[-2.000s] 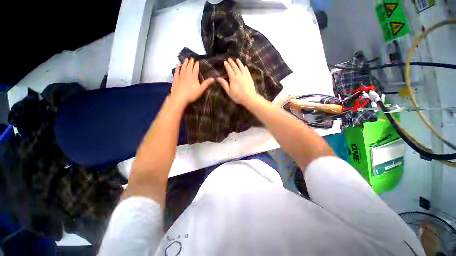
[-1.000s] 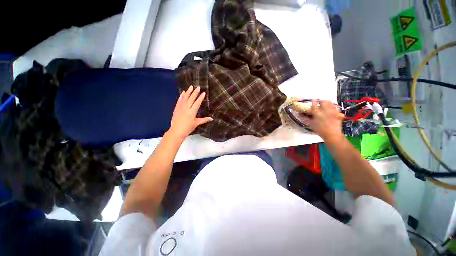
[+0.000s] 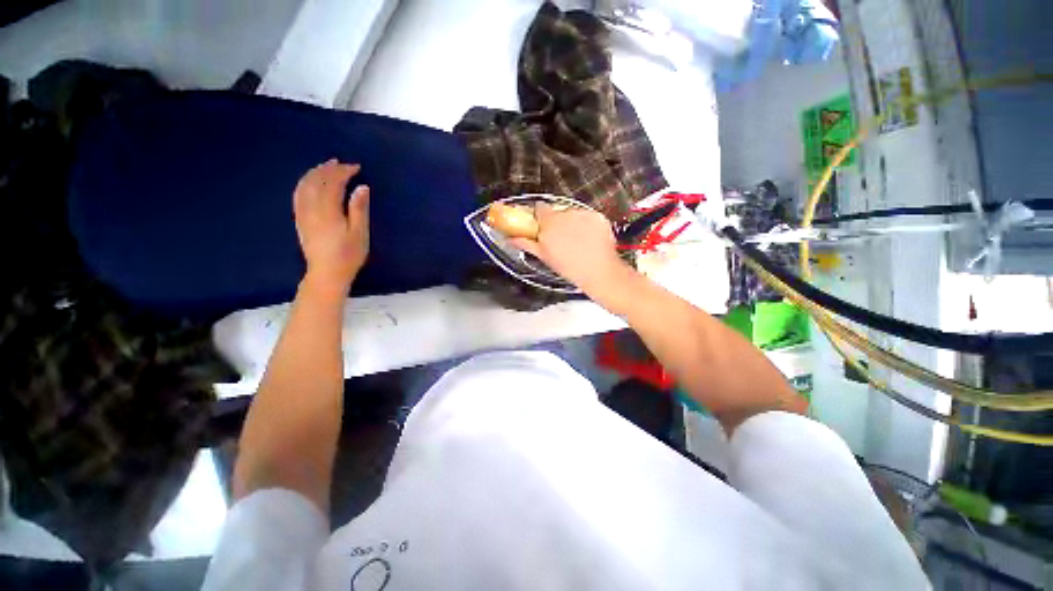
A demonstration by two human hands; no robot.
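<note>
The steam iron [image 3: 499,246] lies on the dark plaid garment [image 3: 577,152], its pointed tip to the left at the edge of the navy padded board [image 3: 208,208]. My right hand [image 3: 566,240] is closed round its tan handle and hides part of the iron. The garment spreads over the right part of the board and onto the white table [image 3: 433,329]. My left hand [image 3: 330,225] is over the board left of the iron, fingers partly bent, holding nothing visible.
A dark plaid garment pile [image 3: 92,404] hangs at the board's left end. A white beam [image 3: 329,52] crosses behind the board. Black and yellow hoses [image 3: 878,329] run from the iron to the right. A plaid patch [image 3: 756,208] and a green container [image 3: 782,326] are at the right.
My right hand has taken the iron from the table's right side and brought it left onto the garment. My left hand has left the garment and moved left over the board.
</note>
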